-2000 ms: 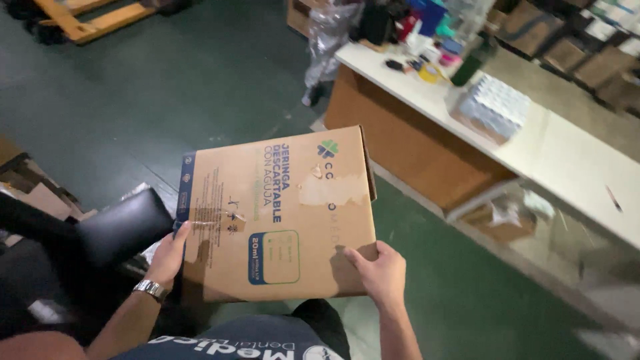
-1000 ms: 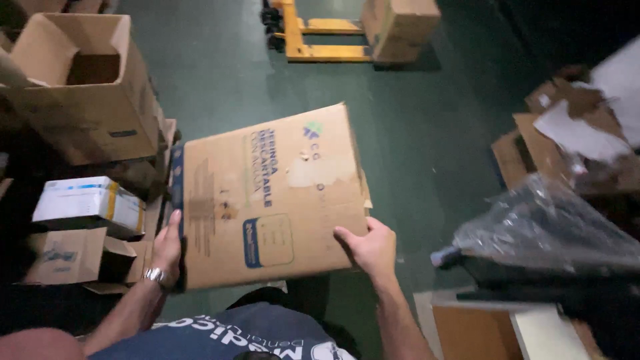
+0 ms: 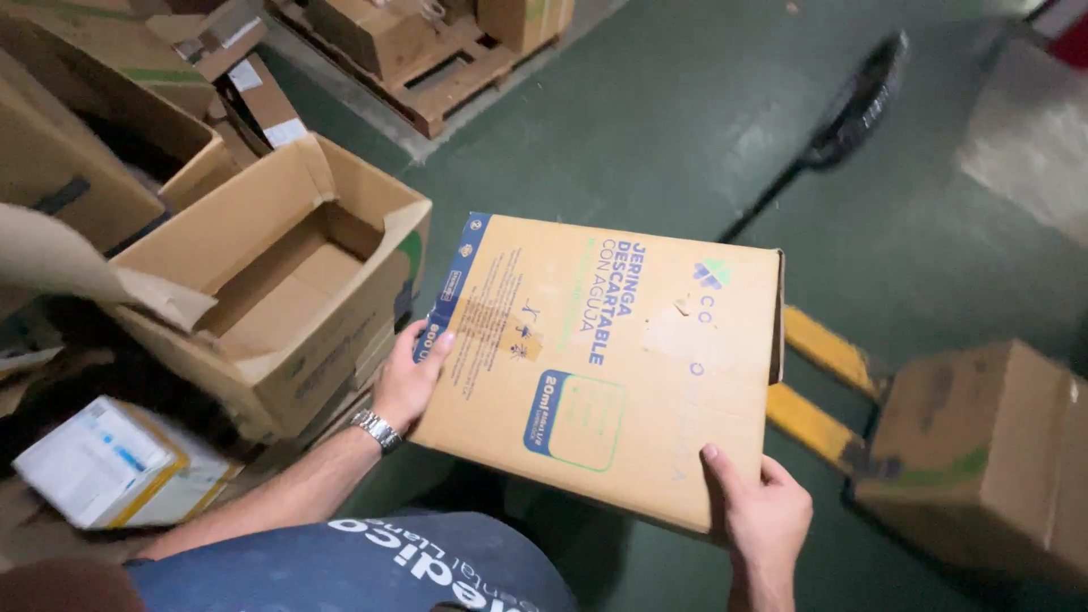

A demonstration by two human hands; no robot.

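Note:
A printed cardboard box (image 3: 595, 357) is held in front of my body, its broad printed face toward the camera. My left hand (image 3: 412, 374), with a metal-band watch at the wrist, grips the box's left edge, thumb on the printed face. At the lower right corner my right hand (image 3: 761, 501) holds the box, its thumb on the face and the fingers mostly hidden behind the edge. The printed face bears writing, a patch of brown tape and a scuffed, torn area. The underside of the box is out of sight.
Left of the box stands an open cardboard box (image 3: 280, 280), with a white carton (image 3: 119, 463) below it. A wooden pallet (image 3: 433, 93) carries boxes at the top. At right, yellow pallet jack forks (image 3: 816, 425) reach toward another cardboard box (image 3: 969, 459).
The view has swung far around, from the white counter to the stacked boxes and pallet jack. Both hands have kept hold of the same box throughout.

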